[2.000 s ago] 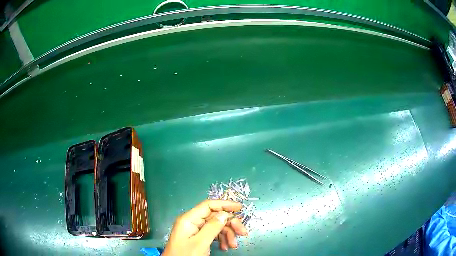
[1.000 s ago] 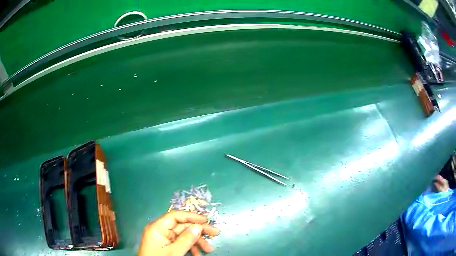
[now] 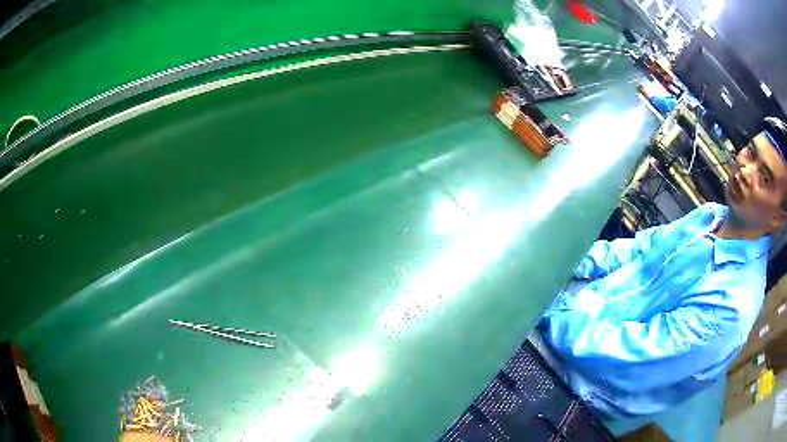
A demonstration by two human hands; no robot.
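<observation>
A loose pile of thin white, grey and orange parts (image 3: 154, 409) lies at the bottom left. A small skin-coloured piece of my left hand (image 3: 145, 438) shows at the bottom edge against the pile; the rest is cut off, so its grip is hidden. My right hand is not in view. Thin silver tweezers (image 3: 223, 332) lie alone on the green bench (image 3: 285, 259), right of and beyond the pile. A stack of phone frames (image 3: 28, 401) with orange-copper edges and a pale strip is partly cut off at the left edge.
A copper-edged stack of frames (image 3: 528, 125) stands farther along the bench beside a black tray (image 3: 518, 67) and clear plastic (image 3: 537, 33). A person in a blue smock (image 3: 656, 311) sits at the right. Black trays (image 3: 518, 406) are below the bench edge, with cartons (image 3: 764, 345) behind.
The view has swung right, so the bench things appear farther left and the neighbour shows more fully. My left hand has gone from clearly visible over the pile to mostly outside the picture.
</observation>
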